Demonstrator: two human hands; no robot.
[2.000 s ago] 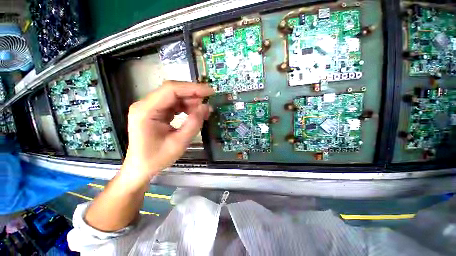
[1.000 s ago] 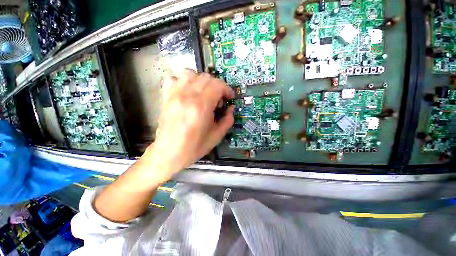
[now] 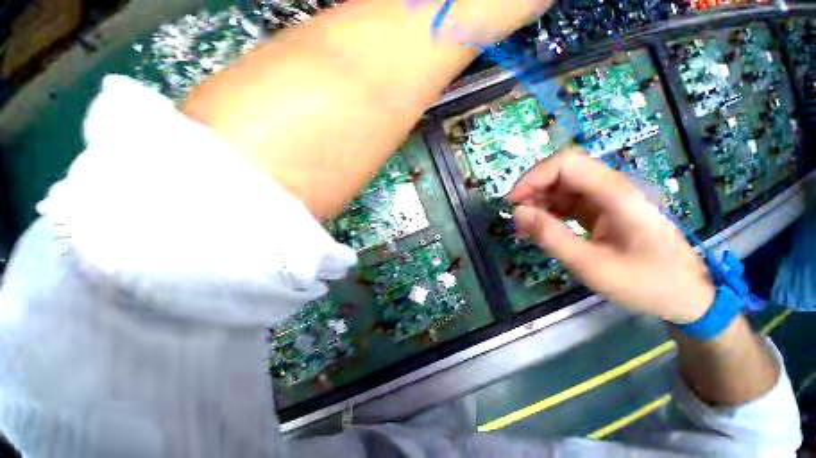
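Note:
My right hand (image 3: 617,237), bare with a blue wrist strap (image 3: 720,300), is over the left side of a carrier (image 3: 461,215). Its thumb and forefinger are close together at the lower edge of a green circuit board (image 3: 505,148). A tiny pale spot shows at the fingertips; I cannot tell if it is a held part. My left forearm crosses the upper left of the view. My left hand (image 3: 510,13) is mostly cut off by the top edge, beside a pile of dark parts (image 3: 590,27); its fingers are hidden.
Carriers with green boards (image 3: 416,286) lie left and right of the hands. A silvery parts pile (image 3: 192,45) is at upper left, a red-orange pile (image 3: 716,4) at upper right. A pale rail (image 3: 528,331) runs along the near side. Blue cloth (image 3: 796,259) shows at right.
The view has swung right along the line. My left hand has left the boards for the top edge. My right hand has come into view over a carrier.

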